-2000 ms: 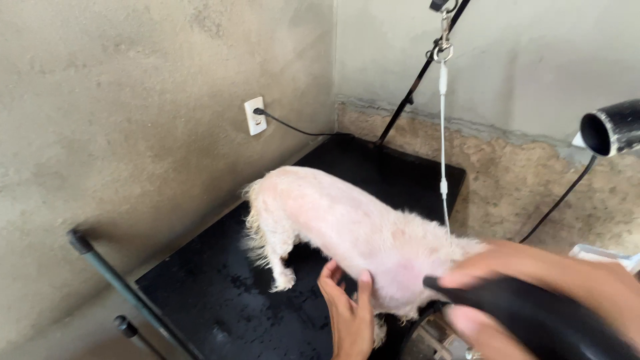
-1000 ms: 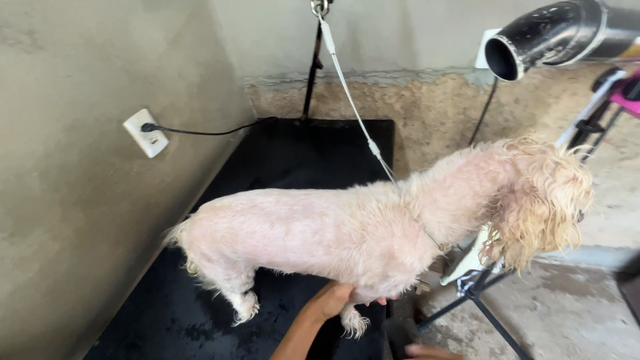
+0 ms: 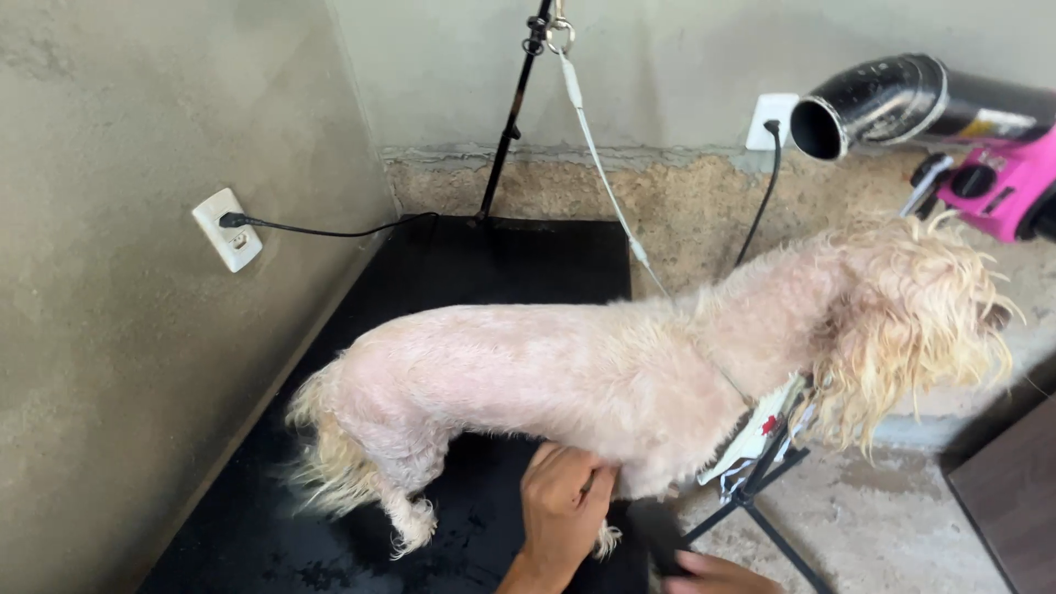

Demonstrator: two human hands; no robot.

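A white dog [image 3: 528, 355] with a closely clipped body and long shaggy hair on its head stands on a black grooming table [image 3: 495, 256], facing right. A thin tether [image 3: 606, 165] runs from a metal ring above to a loop about the dog's neck. My left hand [image 3: 565, 499] is under the chest, its fingers bent against the dog by a front leg. At the bottom edge, my right hand [image 3: 722, 575] is blurred and holds a dark tool, seemingly a hair clipper [image 3: 656, 532], beside the front leg.
A black dryer nozzle [image 3: 874, 107] and a pink dryer body [image 3: 1006, 186] reach in at the upper right. A black grooming arm [image 3: 516, 115] rises behind the table. Power cords hang from two wall outlets. A stand with dark legs [image 3: 784, 544] is beyond the table's right edge.
Two seconds ago my right hand held the dark tool at the dog's shoulder; now it is low by the front leg. The view has shifted, bringing the dog's head into sight.
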